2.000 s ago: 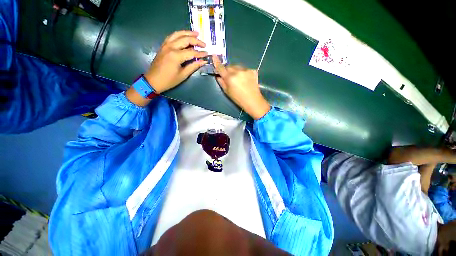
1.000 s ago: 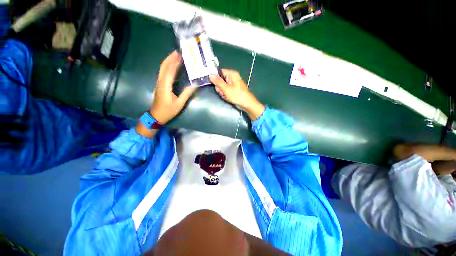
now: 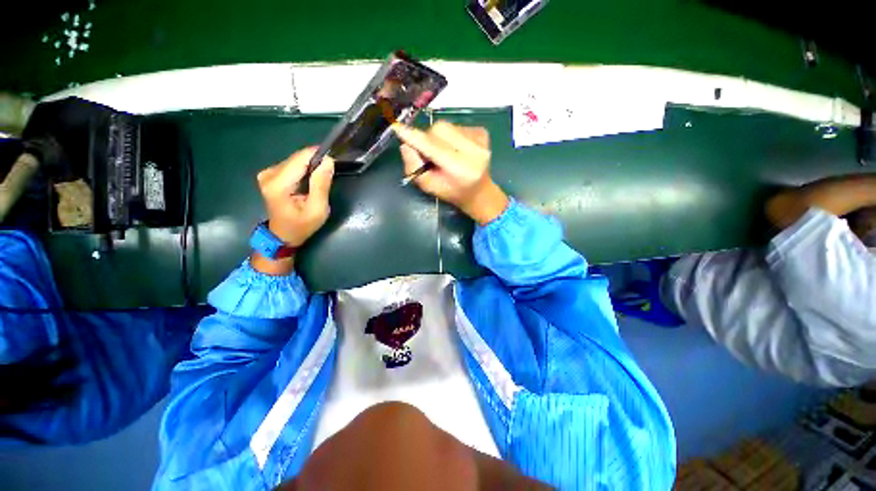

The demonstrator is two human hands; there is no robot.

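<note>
An electronic unit (image 3: 370, 120), a flat rectangle with a silver-white frame and dark and orange parts, is held tilted above the bench, its far end over the white rail. My left hand (image 3: 299, 197) grips its near left end between thumb and fingers. My right hand (image 3: 450, 161) is at its right side, fingers bent, with the fingertips at the unit's face. A thin dark tool, perhaps tweezers (image 3: 417, 174), sticks out of my right hand below the fingers. Whether the right fingertips touch the unit is unclear.
The white rail (image 3: 231, 84) crosses behind the green bench (image 3: 576, 206). Beyond it, another unit (image 3: 503, 16) lies on the green belt (image 3: 317, 34). A paper sheet (image 3: 586, 120) lies at right, a black soldering station (image 3: 120, 173) at left. Neighbours' arms show on both sides.
The unit has turned from nearly upright in view to a slant and is tilted up in my left hand. My right hand has moved off its near end to its right side. The view has shifted.
</note>
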